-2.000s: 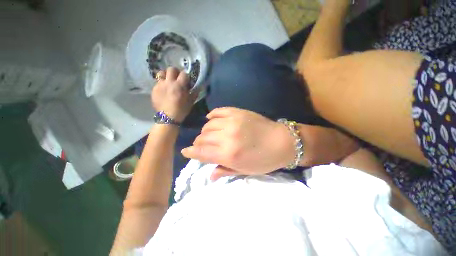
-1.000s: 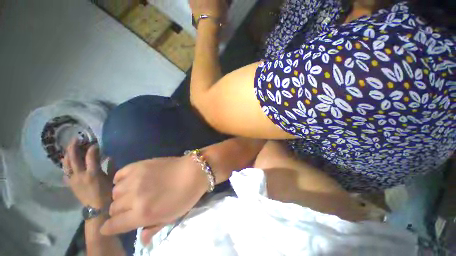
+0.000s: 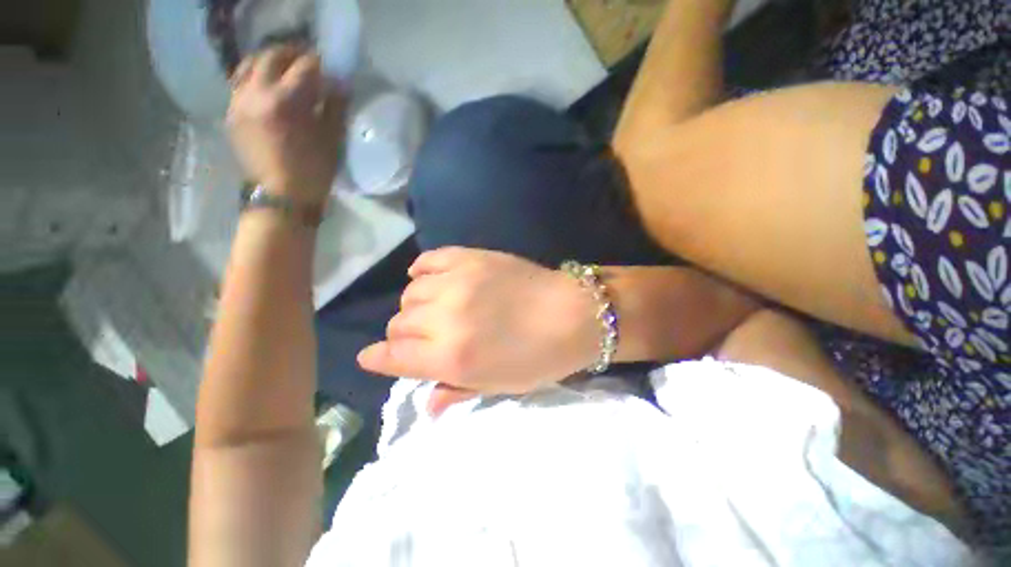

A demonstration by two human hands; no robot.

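A pale round tub (image 3: 339,35) with a ring of dark small parts (image 3: 225,33) is cut off by the top edge. My left hand (image 3: 286,111), with a watch, is at its near side, fingers curled and blurred; whether they hold anything is hidden. A white round piece (image 3: 385,142) with a small mark lies just right of my left hand. My right hand (image 3: 477,321), with a beaded bracelet, rests palm down across my lap, fingers loosely bent and slightly apart; nothing shows in it, and its underside is hidden.
A cloudy tub (image 3: 183,183) is left of my left hand on the grey tabletop (image 3: 488,44). My dark knee (image 3: 499,155) is right of the white piece. A neighbour's bare arm (image 3: 754,188) and floral sleeve are at the right. Crumpled clear material (image 3: 336,432) lies beside my left forearm.
The view has swung about. The white round piece now shows beside the tub, right of my left hand. My left hand's fingers are more curled. My right hand has stayed on my lap.
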